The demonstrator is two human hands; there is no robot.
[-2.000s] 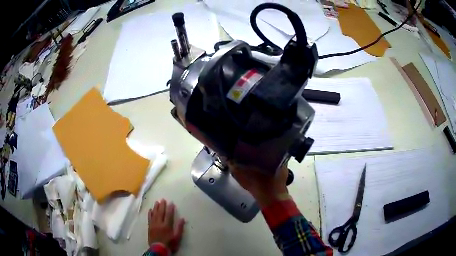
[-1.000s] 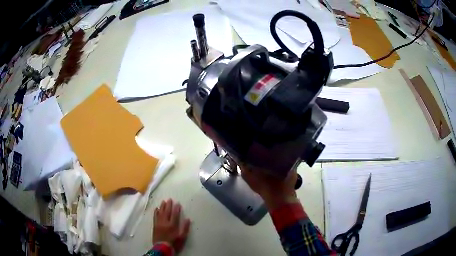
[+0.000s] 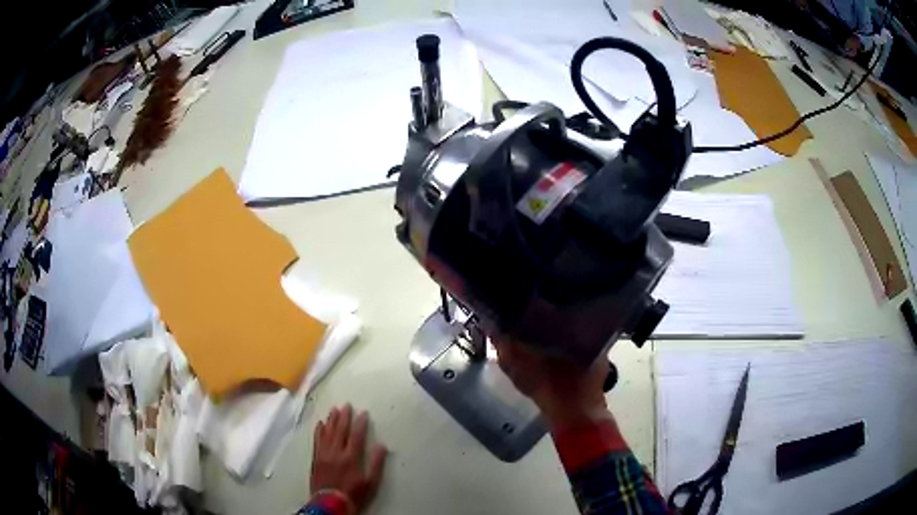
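Note:
The straight knife cutting machine (image 3: 533, 216), dark grey and silver with a red-white label, stands upright at the centre of the view. Its shiny base plate (image 3: 478, 387) rests on the pale table. My right hand (image 3: 553, 377) is on the machine's near side below the motor, its fingers partly hidden by the motor; it appears to hold the handle there. My left hand (image 3: 344, 455) lies flat on the table left of the base plate, fingers apart, holding nothing.
A mustard piece (image 3: 226, 287) lies over white offcuts (image 3: 151, 417) at left. White lays (image 3: 739, 267) lie at right, with shears (image 3: 722, 453) and dark weights (image 3: 819, 450). The black cable (image 3: 774, 139) runs to the far right. Large white sheets (image 3: 352, 111) lie behind. A person's hand (image 3: 855, 45) shows at top right.
The whole scene has shifted a little in the picture, with the machine further right and slightly lower. Both hands keep their places. A person's hand now shows at top right.

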